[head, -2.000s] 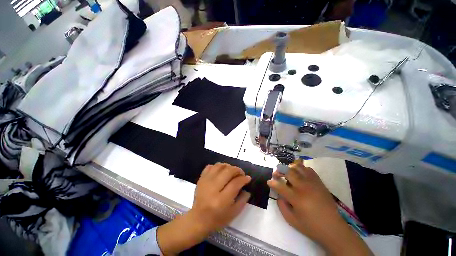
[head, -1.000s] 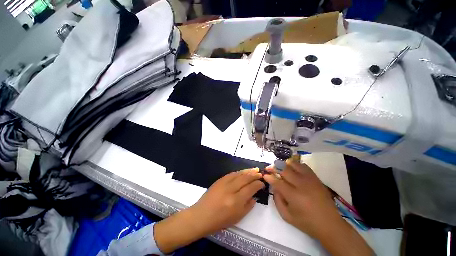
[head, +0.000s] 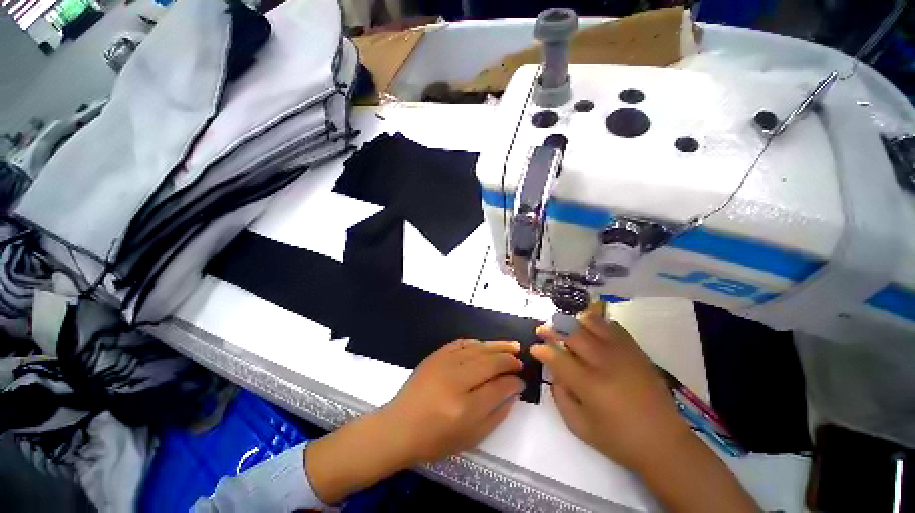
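A long black strip [head: 291, 276] lies on the white table left of the sewing machine [head: 682, 170]. My left hand [head: 451, 401] rests on its right end, fingertips at the small black piece [head: 531, 379]. My right hand [head: 607, 386] is just right of it, fingertips close beside the presser foot area [head: 569, 299]; fingers and thumb meet at the black piece's edge. The needle tip is hidden by the head and fingers. A short black piece [head: 373, 250] crosses the strip, and a fanned black stack [head: 416, 185] lies behind it.
Thick white-grey panels [head: 241, 130] are piled at the left, with a black-and-white bundle [head: 90, 381] below. Slim red and blue tools [head: 707, 421] lie right of my right hand, beside a black piece [head: 752, 376] and a phone [head: 861, 471]. Brown paper [head: 602, 50] lies behind the machine.
My left hand has moved right along the strip, its fingertips now near my right hand's. The right hand stays near the presser foot. The whole view has shifted slightly.
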